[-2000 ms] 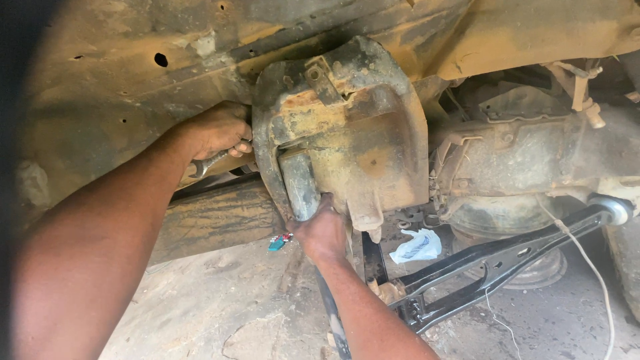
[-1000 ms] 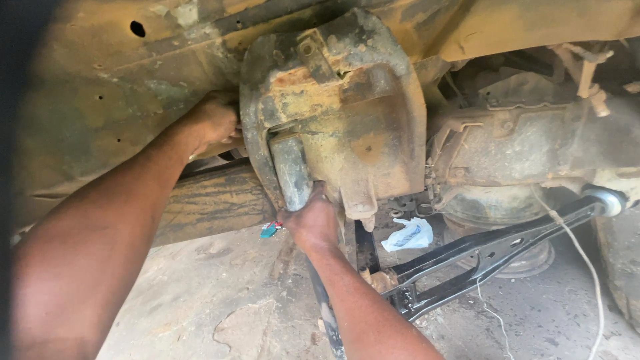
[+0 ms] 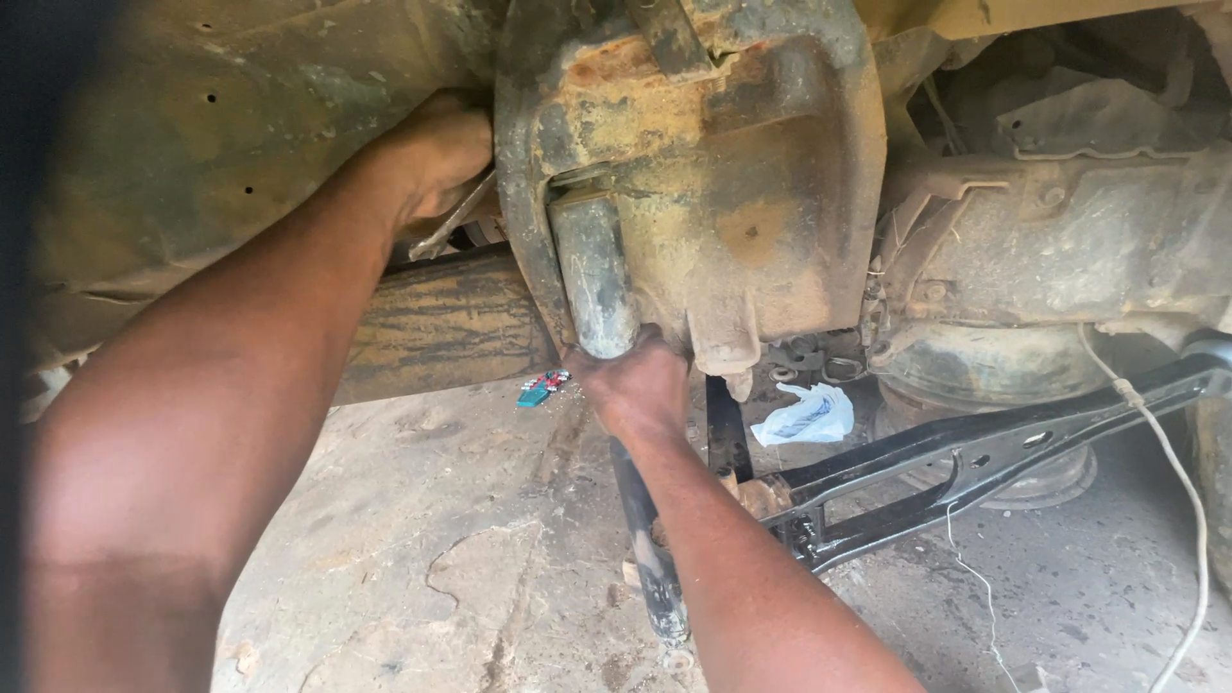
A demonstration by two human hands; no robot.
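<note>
My left hand is at the left edge of a rusty metal bracket housing on the vehicle's underside. It is closed around a wrench, whose shank slants out below; the wrench's far end is hidden. My right hand reaches up under the lower end of a dark cylindrical shock absorber set in the housing. Its fingers lie behind the parts, so what they grip cannot be seen. Below that hand a dark tube slants down toward the floor.
A black control arm runs from lower centre to the right. A white plastic bag and a small teal and red item lie on the concrete floor. A pale cord hangs at right. A frame beam crosses behind the left forearm.
The wrench shows clearly by my left hand two seconds ago and is mostly hidden one second ago; its shank now slants below the hand. My right hand stays below the cylinder. The view has shifted closer.
</note>
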